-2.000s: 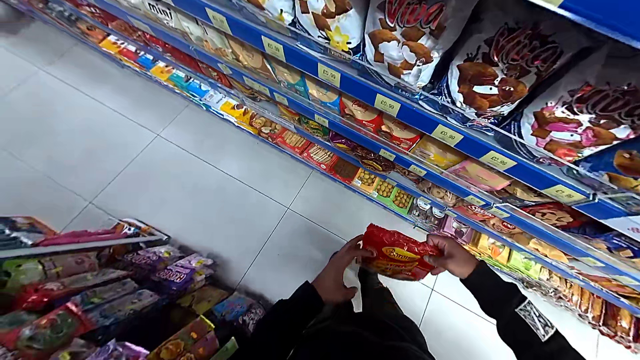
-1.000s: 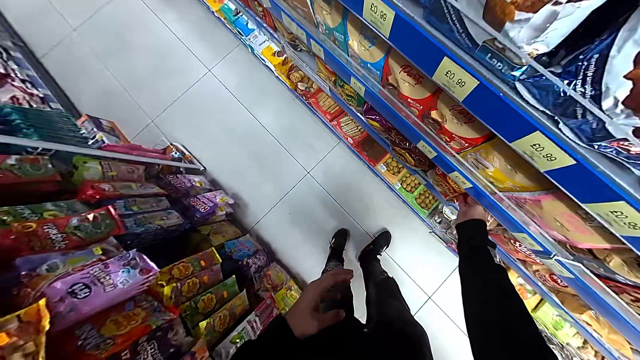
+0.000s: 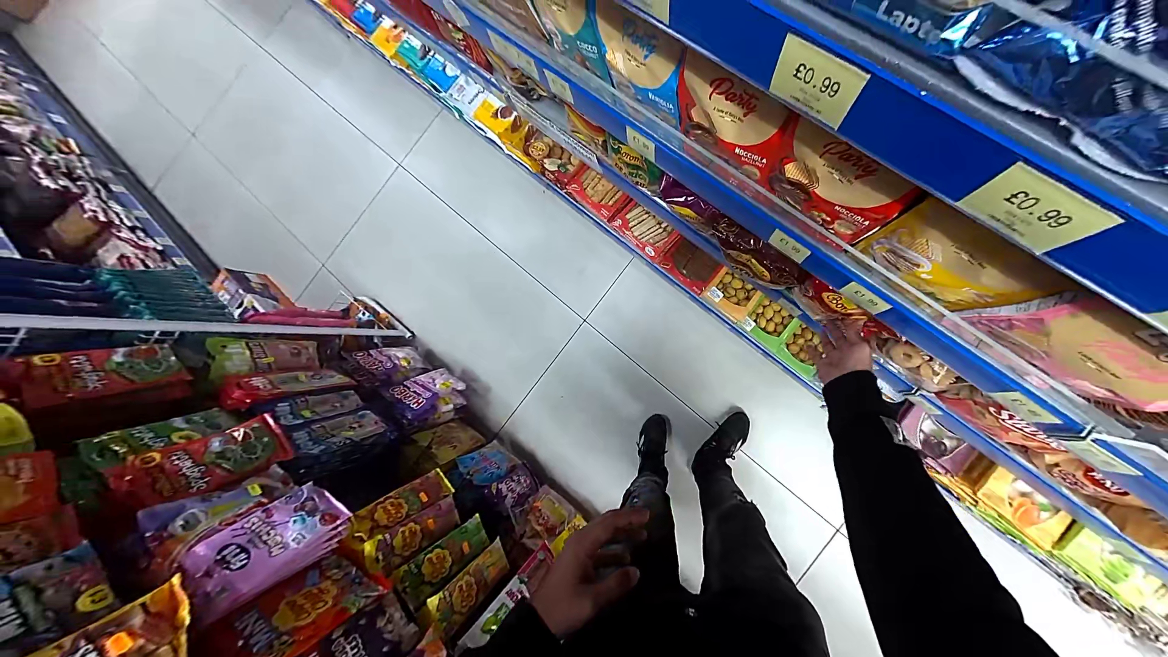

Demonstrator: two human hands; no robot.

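My right hand [image 3: 844,351] reaches into a lower shelf of the biscuit rack, its fingers at a red packet [image 3: 829,299] beside a clear pack of round biscuits [image 3: 912,358]. The fingertips are partly hidden by the shelf edge and packs, so whether they grip the packet does not show. My left hand [image 3: 589,570] hangs low in front of my legs, fingers loosely curled and apart, holding nothing. Below the right hand, trays of small round biscuits [image 3: 771,317] stand on the bottom shelf.
Wafer bags [image 3: 735,109] stand on the shelf above, behind a clear front strip, with price tags [image 3: 819,80] on a blue rail. At left, a display of sweet bags [image 3: 265,547] comes close to my left hand. Tiled floor [image 3: 456,265] runs between.
Two seconds ago both hands were at a red packet in front of my body. My right hand has since moved to the shelf, and my left hand is now without the packet. The view has shifted.
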